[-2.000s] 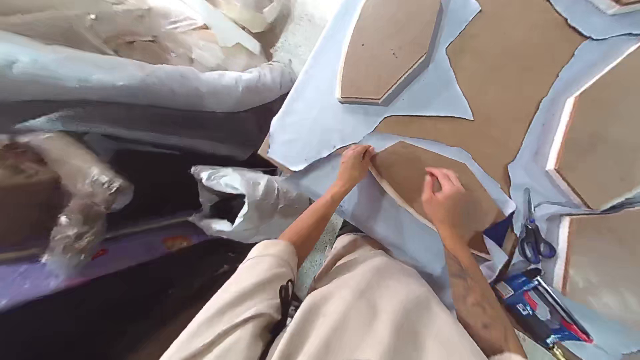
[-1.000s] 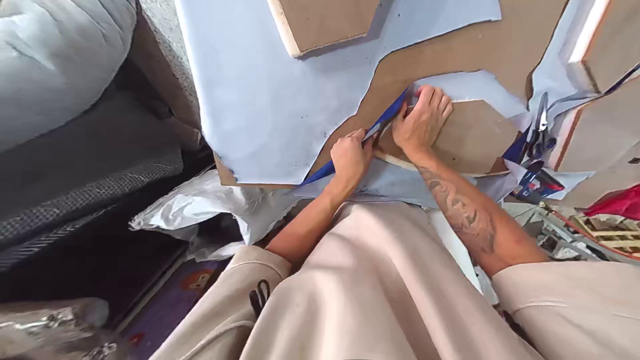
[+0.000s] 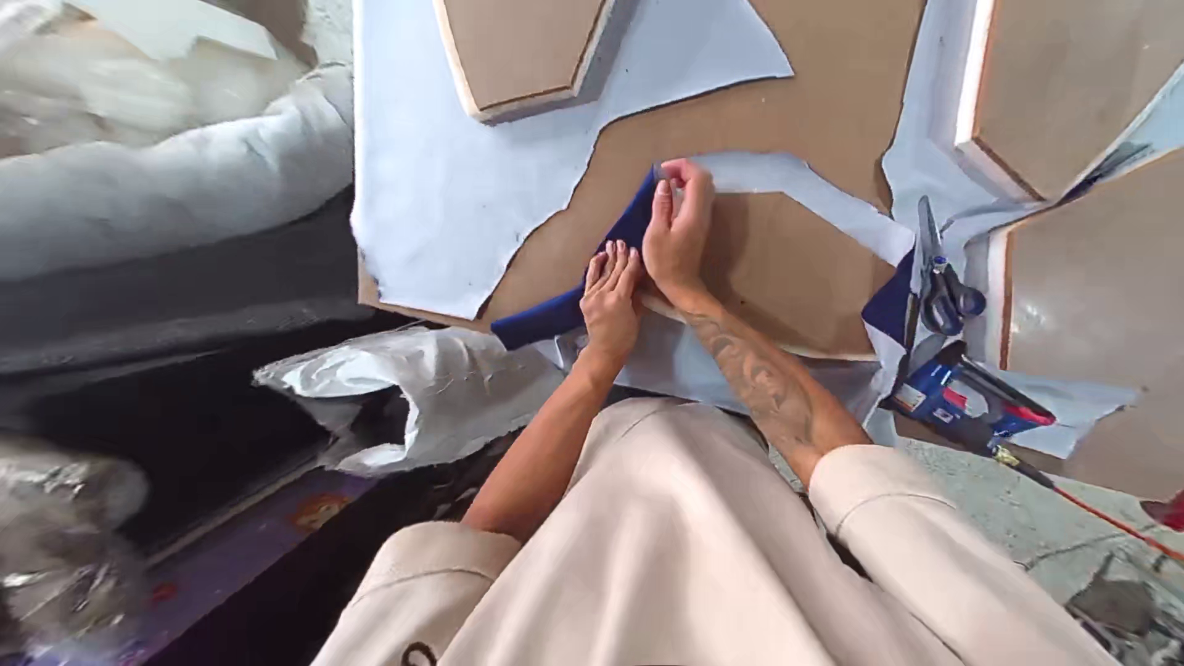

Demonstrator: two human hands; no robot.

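Observation:
My left hand (image 3: 610, 301) presses its fingers on a folded strip of fabric, dark blue on its outer face (image 3: 541, 319), along the left edge of a wooden panel (image 3: 795, 268). My right hand (image 3: 682, 222) pinches the upper end of that blue fold between thumb and fingers, above the panel's left corner. Pale blue-grey fabric (image 3: 740, 173) shows around the panel's upper side. Another blue folded corner (image 3: 890, 301) lies at the right end of the panel. Scissors with dark handles (image 3: 943, 296) lie just right of it.
A blue stapler-like tool (image 3: 967, 398) with a hose (image 3: 1110, 523) lies at the board's near right. More panels (image 3: 523, 46) rest on fabric at the top and right (image 3: 1091, 305). A white plastic bag (image 3: 444, 370) hangs at the near left edge, beside large wrapped rolls (image 3: 157, 203).
The blue side of the fabric has come into view along the panel's left edge. My right hand has moved from over the panel to its upper left corner.

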